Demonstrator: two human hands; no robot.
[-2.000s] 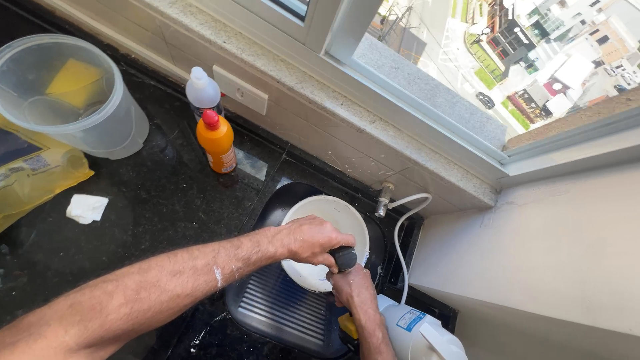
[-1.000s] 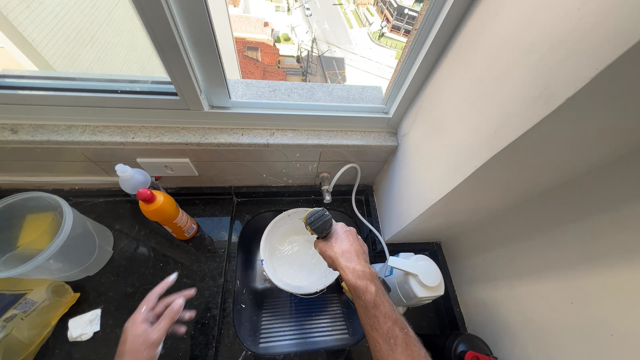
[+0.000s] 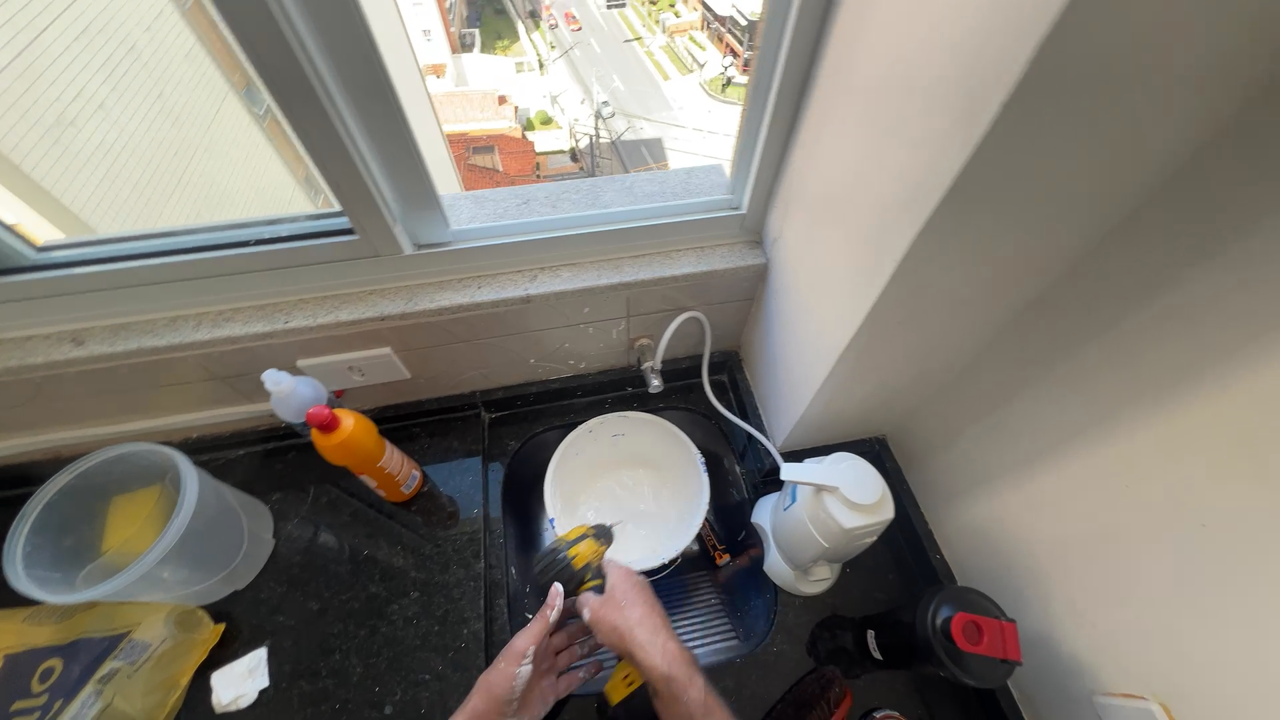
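A white bucket [image 3: 628,490] with white residue inside stands in a black ridged paint tray [image 3: 700,610]. My right hand [image 3: 630,610] is closed around a black and yellow power drill [image 3: 578,555], held over the bucket's near left rim. Just left of it, my left hand [image 3: 545,655] has its fingers spread, close to the drill's underside; whether it touches the drill is unclear. Both hands bear white smears. The drill's yellow-marked base [image 3: 622,682] shows below my right wrist.
An orange bottle [image 3: 365,455] and a pale bottle [image 3: 293,393] stand left of the tray, near a clear tub [image 3: 200,540] and a yellow bag [image 3: 150,660]. A white water filter [image 3: 825,520] with a hose [image 3: 708,370] and a black shaker bottle [image 3: 965,635] are at the right.
The drill has moved from over the bucket's middle to its near left edge in my right hand. My left hand, apart from it a second ago, is now beside it. The view has shifted.
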